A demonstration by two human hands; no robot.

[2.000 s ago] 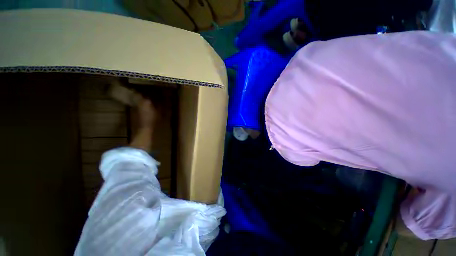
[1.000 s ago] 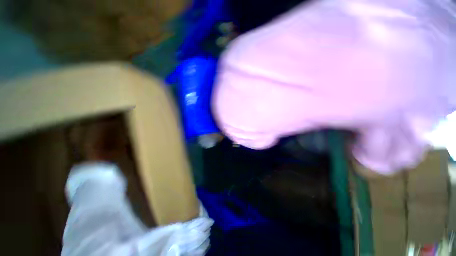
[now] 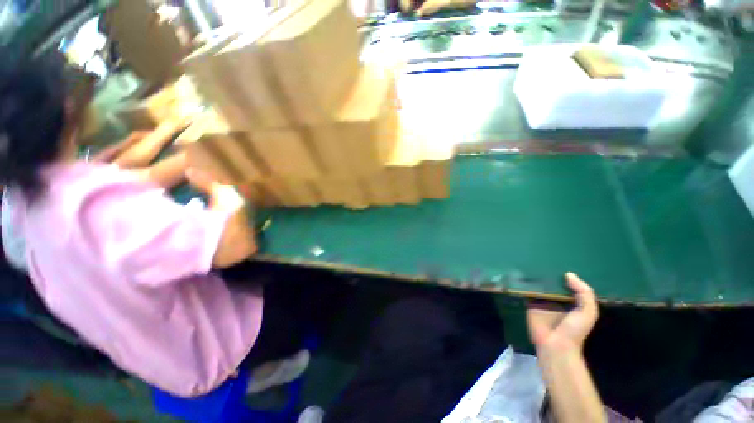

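Observation:
Brown cardboard boxes [image 3: 302, 157] stand packed side by side in tiers on the green bench [image 3: 529, 223], taller at the left and stepping down to the right. What looks like my right hand [image 3: 565, 318] is at the bench's front edge at lower right. Its fingers and thumb are apart, and I see nothing between them. A white sleeve or cloth [image 3: 506, 390] shows beside that forearm. My left hand cannot be seen. The frame is somewhat blurred.
A person in a pink top [image 3: 132, 256] sits at left on a blue stool [image 3: 202, 401], arms beside the boxes. A white foam tray [image 3: 591, 95] with a brown box [image 3: 598, 63] on it stands behind the bench. A green post [image 3: 727, 99] rises at right.
The view has swung from the open carton and floor up to the bench. The white-sleeved arm that reached into the carton is no longer there, and the carton is out of view.

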